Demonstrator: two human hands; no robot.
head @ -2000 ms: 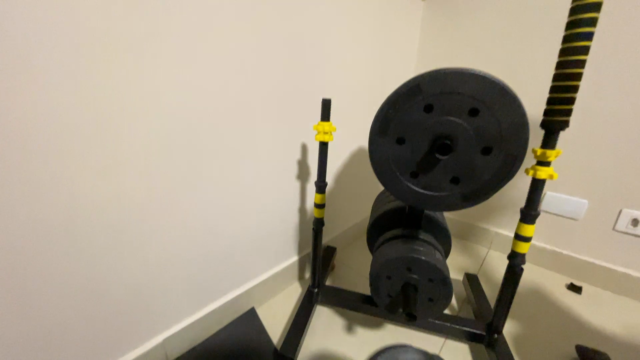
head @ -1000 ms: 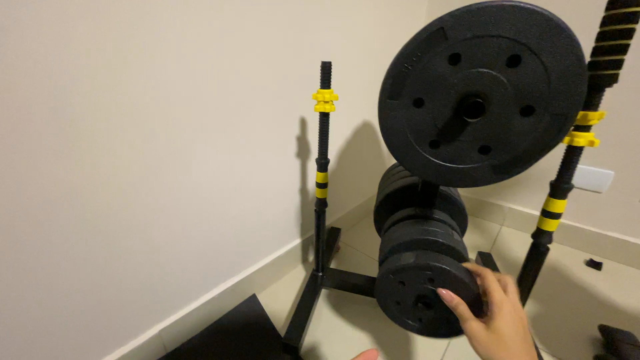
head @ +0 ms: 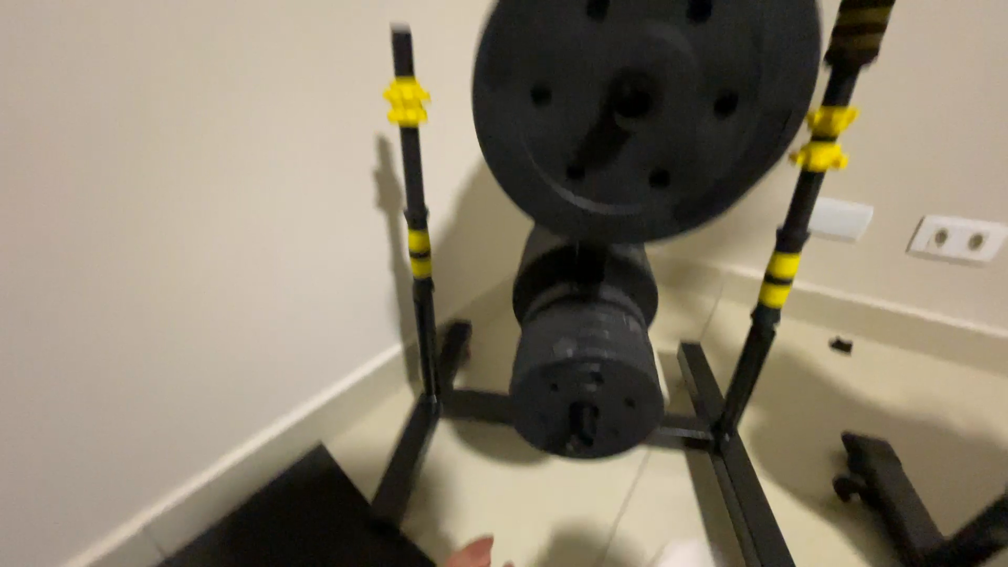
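Note:
Only fingertips, apparently of my left hand (head: pixel 471 553), show at the bottom edge; whether they hold anything is hidden. My right hand is out of view. Above and right of the fingertips, small black weight plates (head: pixel 587 405) sit stacked on a lower peg of the black rack (head: pixel 480 405). Larger black plates (head: pixel 587 276) are behind them. A big black plate (head: pixel 646 173) with round holes hangs on the upper peg. Bars with yellow collars stand upright at the left (head: pixel 407 102) and right (head: pixel 823 140) of the rack.
A black flat object (head: pixel 299 512) lies on the tiled floor beside the left wall. The rack's feet extend forward. At the lower right is a black metal frame part (head: pixel 890 488). A small dark piece (head: pixel 841 345) lies near the right wall, below a socket (head: pixel 957 239).
My right hand touched the front small plate one second ago and has since left the view. The left fingertips remain at the bottom edge. The view has shifted.

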